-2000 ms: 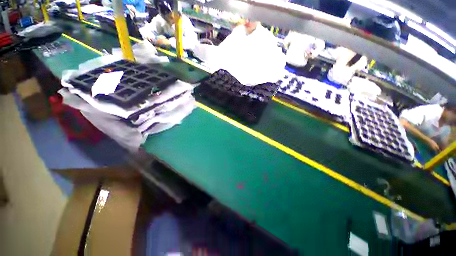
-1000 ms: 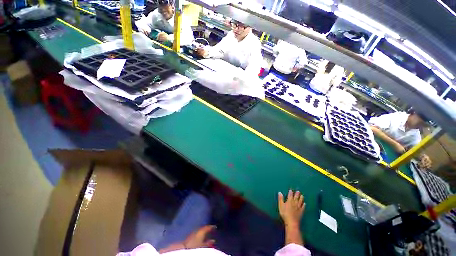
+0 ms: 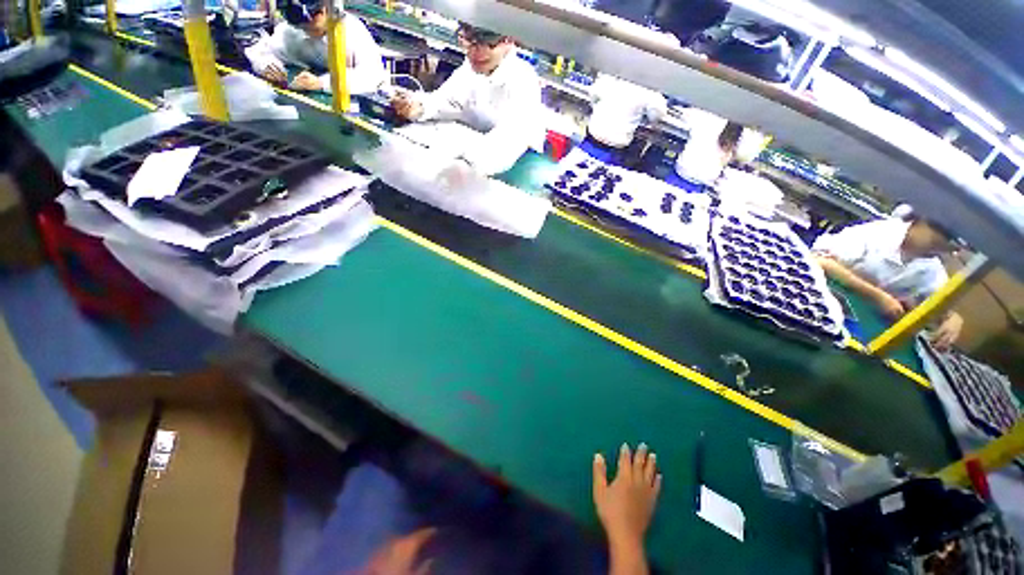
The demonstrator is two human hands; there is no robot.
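My right hand [image 3: 627,494] lies palm down on the green bench surface [image 3: 449,371], fingers apart and empty. My left hand [image 3: 402,553] is low at the bottom edge, blurred and partly cut off, off the bench; its fingers cannot be made out. A white paper slip [image 3: 721,512] lies flat just right of my right hand. A thin dark stick [image 3: 702,458] lies above the slip. A small clear-and-white packet or card [image 3: 773,468] lies further right.
A clear plastic bag [image 3: 825,463] and an open black bin [image 3: 898,522] stand at the lower right. Stacked black trays [image 3: 213,174] with white liners stand at the left. A cardboard carton [image 3: 202,483] is below. People in white coats sit across the conveyor, including one person [image 3: 494,96].
Since one second ago, the view has shifted, and my right hand still rests by the slip. Across the line, the white sheet has moved off the black tray's place, where dark belt now shows.
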